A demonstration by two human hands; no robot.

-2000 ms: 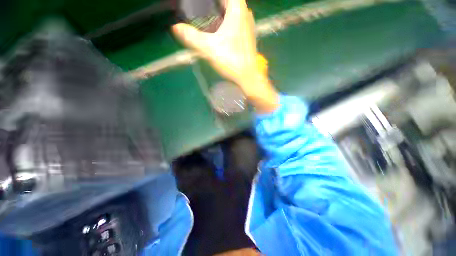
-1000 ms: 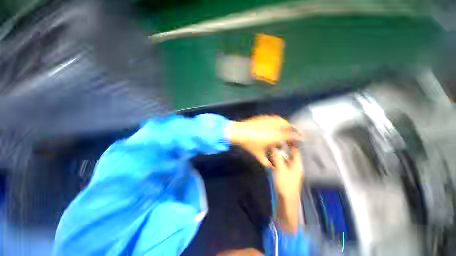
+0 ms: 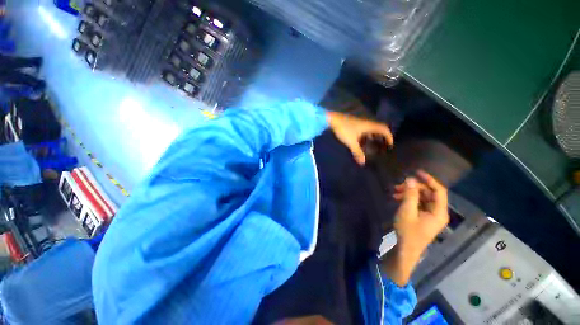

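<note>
My left hand (image 3: pixel 359 134) is in front of my dark clothing, its thumb and fingers curled apart around a dark gap. Whether a dark part sits in it cannot be told. My right hand (image 3: pixel 420 212) is lower and to the right, fingers bent and fingertips close together. Any small thing between those fingertips is too blurred to tell. The two hands are apart, below the edge of the green bench (image 3: pixel 483 47).
Clear ribbed trays (image 3: pixel 362 25) stand at the bench's left end. Trays with black units (image 3: pixel 191 57) are beyond my left arm. The white-grey machine (image 3: pixel 493 273) is at lower right. A round mesh disc (image 3: pixel 568 114) lies at the right edge. People and a stool (image 3: pixel 86 200) are at left.
The view has swung left, bringing the floor and unit trays into sight. My hands were together around a small part one second ago and are now apart. The yellow item has left view.
</note>
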